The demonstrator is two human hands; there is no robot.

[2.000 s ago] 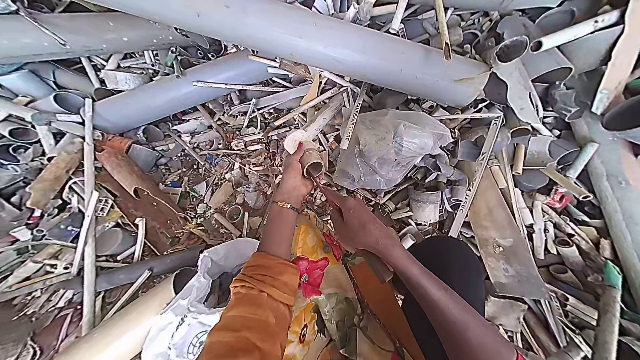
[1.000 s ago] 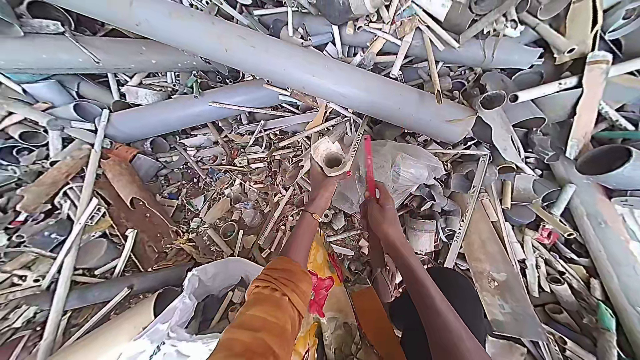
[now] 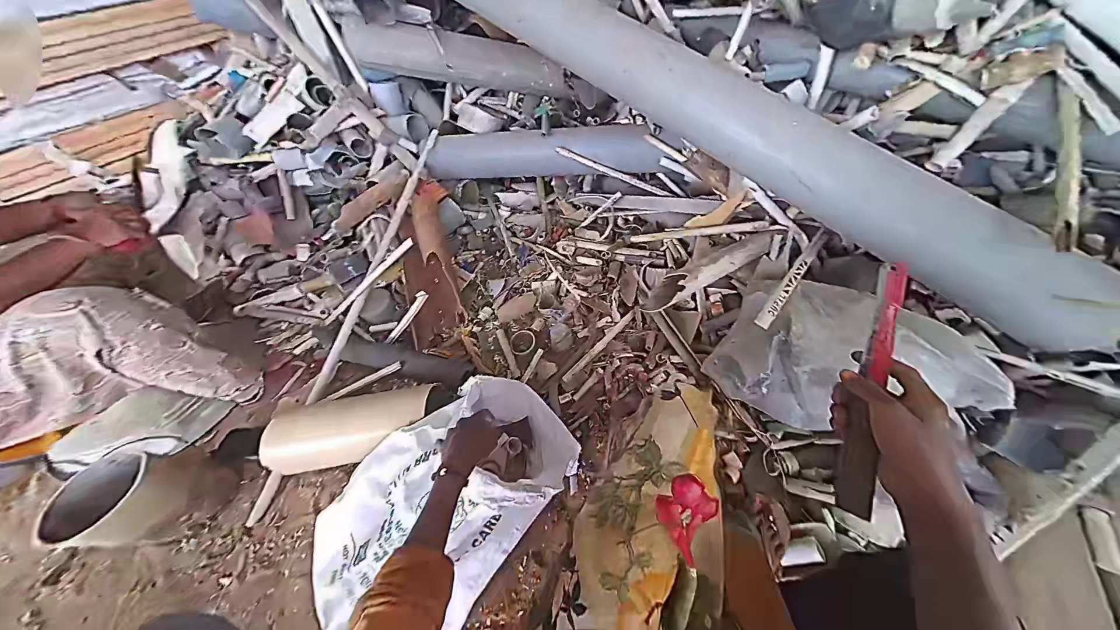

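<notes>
My left hand [image 3: 471,444] reaches into the mouth of a white woven sack [image 3: 394,516] that bears printing. Just beside its fingers lie pipe pieces [image 3: 512,451] inside the sack; whether the fingers grip one cannot be told. My right hand [image 3: 901,420] is closed around a flat tool [image 3: 888,319], red at its upper part and dark below, held upright over the scrap at the right. What kind of tool it is stays unclear. A crumpled clear plastic sheet [image 3: 787,359] lies behind that hand.
A long grey plastic pipe [image 3: 787,157] crosses the heap of scrap pipes. A beige pipe [image 3: 350,429] and a wide pipe [image 3: 96,499] lie left of the sack. Another person's hands [image 3: 96,232] are at the far left. Floral cloth [image 3: 647,516] covers my lap.
My left hand has moved from the pipe piece's earlier place in front of me down into the sack. My right hand has moved right with the red tool. The view has swung left.
</notes>
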